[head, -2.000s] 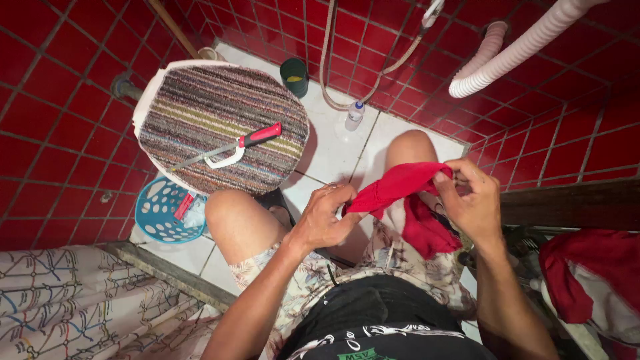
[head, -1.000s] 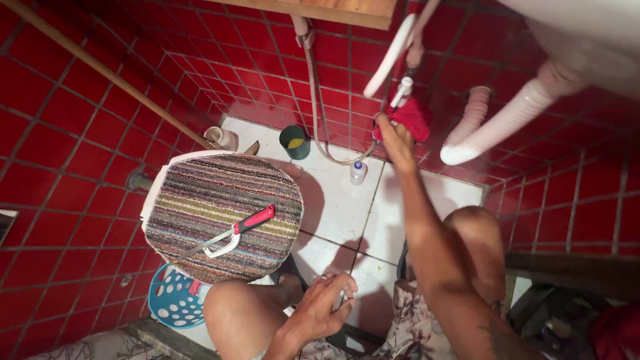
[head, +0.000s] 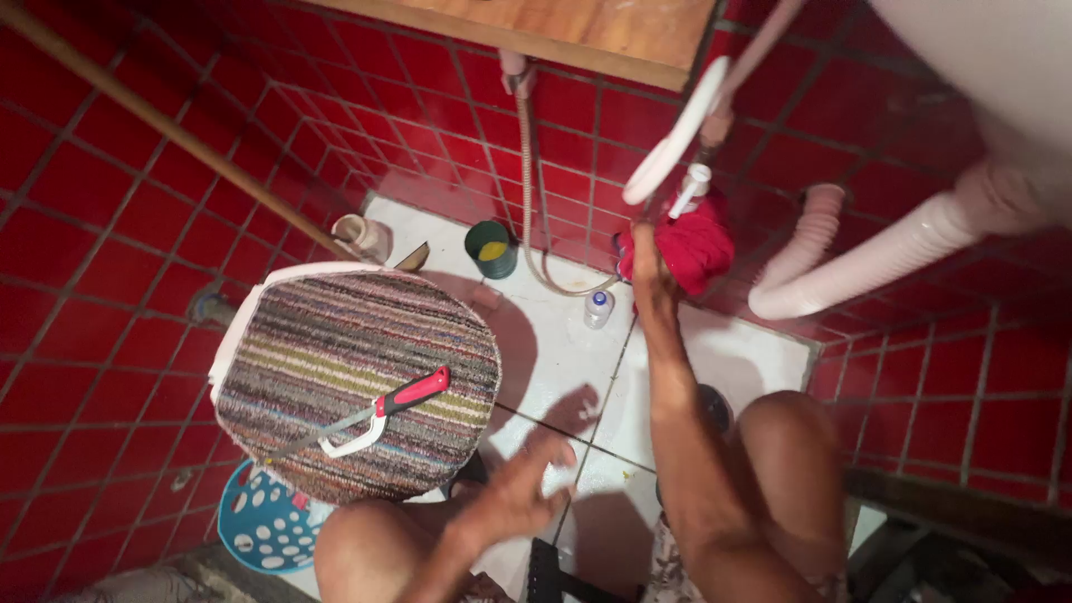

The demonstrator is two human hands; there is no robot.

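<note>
My right hand (head: 649, 251) is at the red cloth (head: 699, 247), which hangs bunched just below the white tap (head: 693, 186) on the tiled wall; my fingers are partly hidden, so the grip does not show well. Lower and to the left, my left hand (head: 528, 494) is slightly blurred over the floor, fingers apart and nothing in it. A small hacksaw (head: 394, 402) with a red and black handle lies on the striped cover of the toilet lid (head: 360, 335). A clear bottle (head: 598, 310) with a blue cap stands on the floor near the cloth.
A dark green pot (head: 492, 251) stands by the wall beside a flexible hose (head: 526, 167). A corrugated drain pipe (head: 871, 251) bends at right under a basin (head: 1005, 67). A wooden shelf (head: 536, 33) juts out above. A blue basket (head: 268, 528) sits at lower left; a wooden pole (head: 184, 142) leans at left.
Two seconds ago both my hands held a red cloth over my lap; now a red cloth is at the tap by my right hand. My left hand has let go. The view has shifted toward the wall.
</note>
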